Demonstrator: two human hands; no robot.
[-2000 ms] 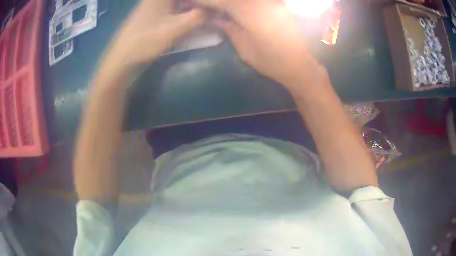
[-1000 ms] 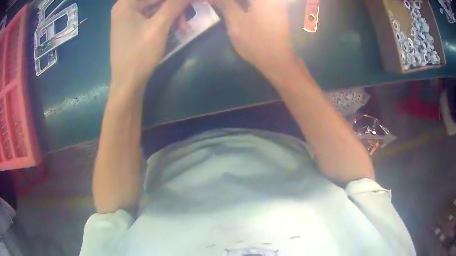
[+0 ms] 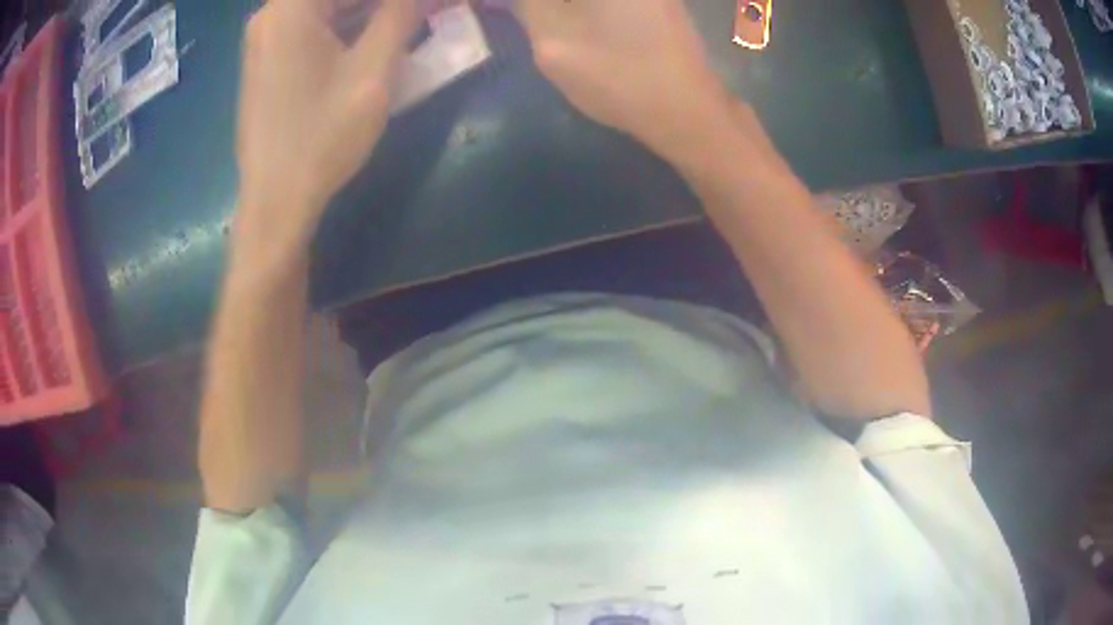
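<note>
A pale flat plastic housing [image 3: 442,59] shows between my hands at the top edge of the head view, partly hidden by fingers and cut off. My left hand [image 3: 320,98] is on its left side, with its fingers around the edge. My right hand [image 3: 601,61] is at the upper right of the housing, its fingertips cut off by the picture's top edge, so its hold cannot be made out. A copper-coloured strip [image 3: 753,22] with a hole lies on the bench to the right of my right hand.
At left are a pink-red parts tray [image 3: 55,244] and loose pale housings [image 3: 122,86]. At right, a cardboard box [image 3: 946,73] holds white round parts [image 3: 1025,86]. Clear bags of white parts [image 3: 869,214] and copper-coloured parts [image 3: 922,299] are below the bench edge [image 3: 513,253].
Since two seconds ago, both hands have shifted and the housing shows more between them. The bench view has also shifted, with the copper strip now higher in the picture.
</note>
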